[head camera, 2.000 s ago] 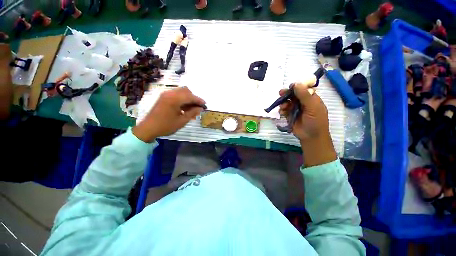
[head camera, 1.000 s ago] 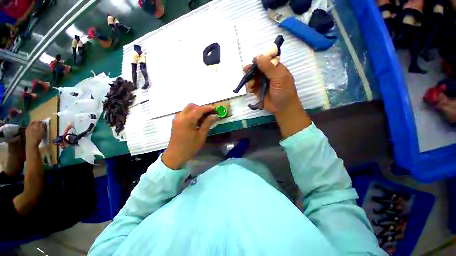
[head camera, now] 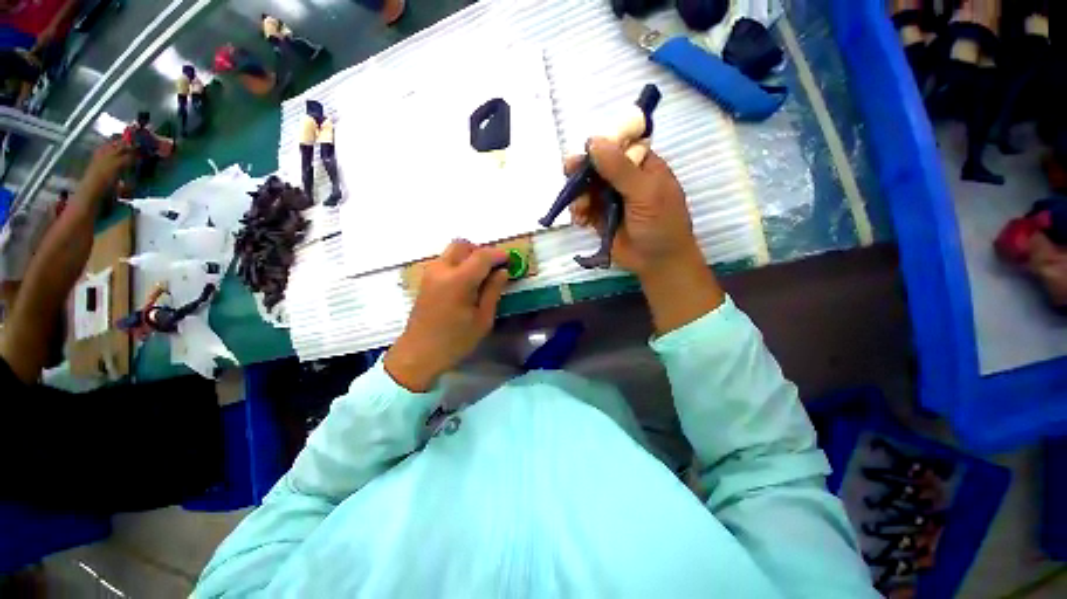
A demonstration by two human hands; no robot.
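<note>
My right hand (head camera: 651, 211) holds a figure lower body (head camera: 633, 126) by its upper legs, cream hip up and two black legs pointing down-left. My left hand (head camera: 454, 302) is at the green cap (head camera: 517, 263), fingertips pinched at its left rim on a small dark piece (head camera: 500, 264). The hand covers most of the cardboard strip (head camera: 414, 275); the white pot is hidden. A black block with a hole (head camera: 490, 125) lies on the white work sheet (head camera: 410, 152). Another lower body (head camera: 318, 153) lies at the sheet's left edge.
A heap of small dark parts (head camera: 272, 242) is at left. A blue-handled tool (head camera: 717, 77) and dark lumps (head camera: 752, 48) lie at upper right. A blue bin (head camera: 907, 211) stands at right. Another person's arm (head camera: 61, 252) reaches to the conveyor at far left.
The view has turned since the oldest frame. My left hand has moved from left of the pots to the green cap. The other person's arm has reached up to the conveyor.
</note>
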